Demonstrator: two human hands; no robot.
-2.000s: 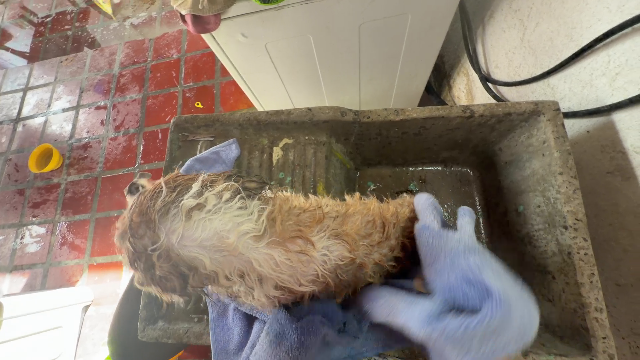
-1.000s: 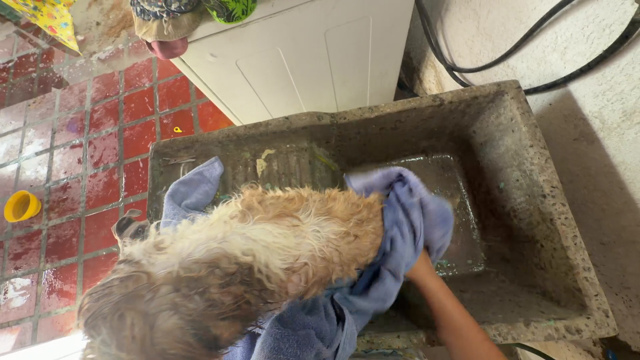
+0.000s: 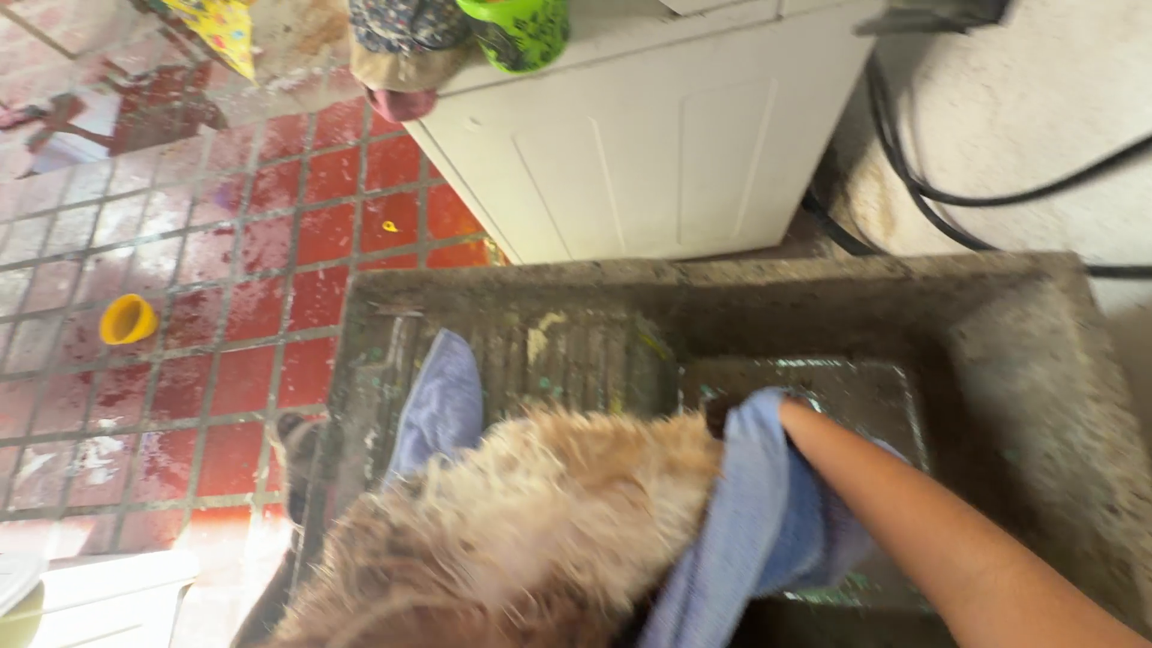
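Note:
A wet, curly-coated dog (image 3: 576, 513) with tan, cream and brown fur stands in a concrete laundry sink (image 3: 900, 270), its back toward me. My right forearm (image 3: 909, 522) comes in from the lower right. A blue towel (image 3: 756, 513) covers my right hand beside the dog's rump, so its fingers are hidden; the towel hangs down toward the bottom edge. Another blue cloth part (image 3: 441, 405) shows on the dog's far side, over the ribbed washboard (image 3: 576, 360). My left hand is not in view.
A white appliance (image 3: 630, 162) stands behind the sink, with a cap (image 3: 405, 36) and a green container (image 3: 522, 31) on top. Black hoses (image 3: 1017, 193) run along the right wall. Left lies a wet red tiled floor (image 3: 238, 378) with a yellow cup (image 3: 129, 319). A white container (image 3: 117, 594) is lower left.
Two seconds ago the towel covered a hand right of the rump; now the bare forearm shows beyond it. The dog's front part has shifted toward the bottom edge.

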